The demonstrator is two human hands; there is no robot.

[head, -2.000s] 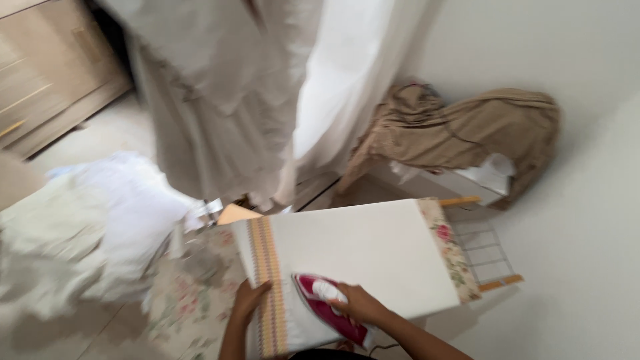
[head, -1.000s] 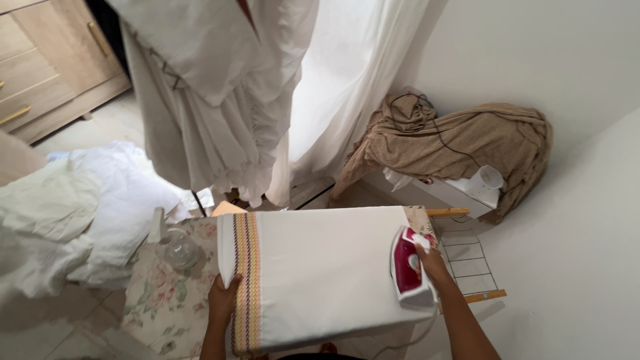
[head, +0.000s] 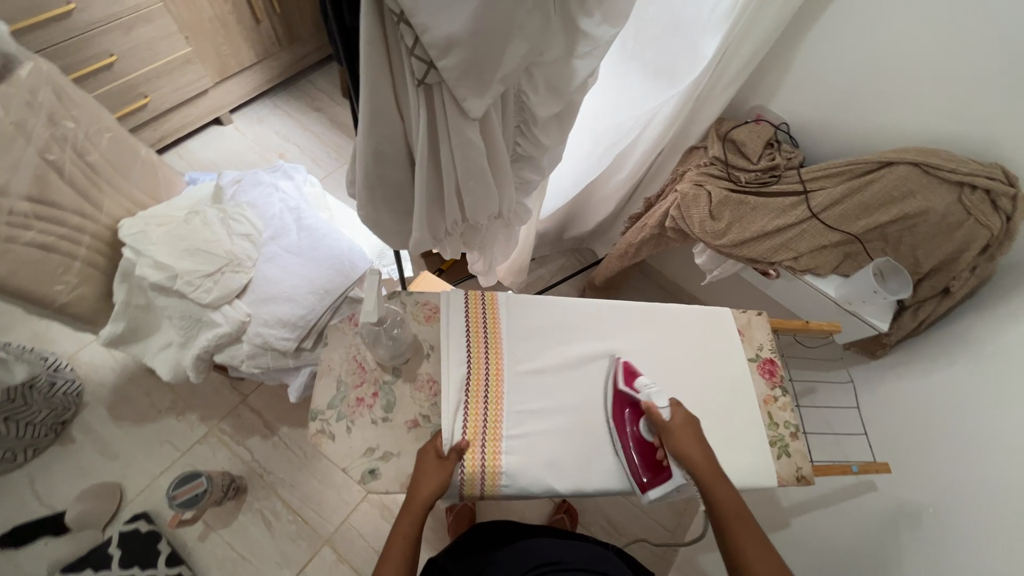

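A white cloth (head: 560,376) with a patterned yellow, orange and maroon band (head: 482,392) lies folded over an ironing board with a floral cover (head: 360,384). My right hand (head: 676,432) grips the handle of a maroon and white clothes iron (head: 640,440), which rests on the cloth right of its middle, tip pointing away from me. At the cloth's near left edge, my left hand (head: 438,464) holds the hem beside the band, thumb on top and fingers partly hidden. A clear spray bottle (head: 388,336) stands on the board's left part.
Pale garments (head: 448,136) hang beyond the board. A pile of white laundry (head: 264,256) is at the left. At the right are a brown cloth (head: 864,200), a white cup-like container (head: 876,284) and the board's wire rack (head: 832,408). A lidded mug (head: 196,490) stands on the floor.
The iron in my right hand has moved left over the cloth from its right end, where it was one second ago. My left hand stays at the cloth's left edge by the band.
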